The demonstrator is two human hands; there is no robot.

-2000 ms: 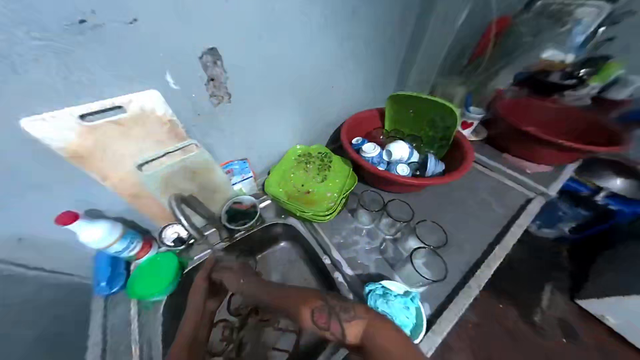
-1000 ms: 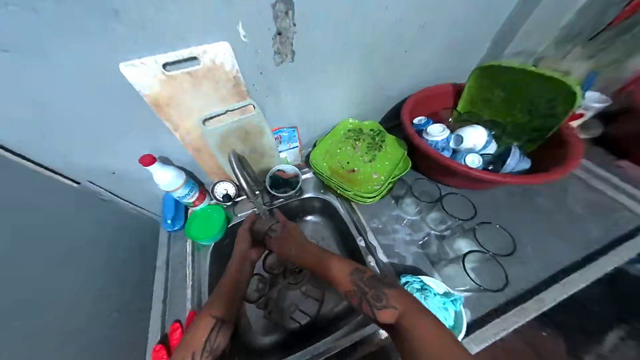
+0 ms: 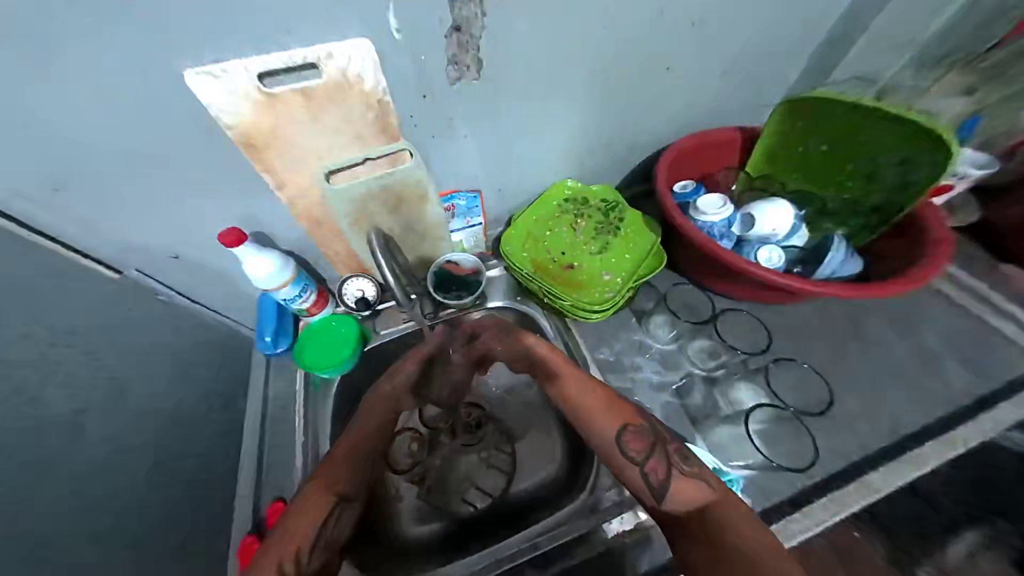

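Under the running faucet (image 3: 392, 268), my left hand (image 3: 412, 364) holds a wet clear glass (image 3: 444, 380) over the metal sink (image 3: 552, 456). My right hand (image 3: 500, 342) is at the glass's upper right side, its fingers blurred; whether it grips the glass I cannot tell. Several glass items (image 3: 468, 472) lie in the sink below my hands. Several clear glasses with dark rims (image 3: 740, 332) stand on the counter to the right of the sink.
Stacked green plates (image 3: 576, 248) with food scraps sit behind the sink. A red basin (image 3: 800, 288) holds small jars and a green tray. Cutting boards (image 3: 312, 144) lean on the wall. A white bottle (image 3: 276, 272), a green-lidded tub (image 3: 328, 346) and a small cup (image 3: 456, 280) stand near the faucet.
Both hands stay together by the faucet, with their fingers in a changed position around the glass. The view has shifted between frames.
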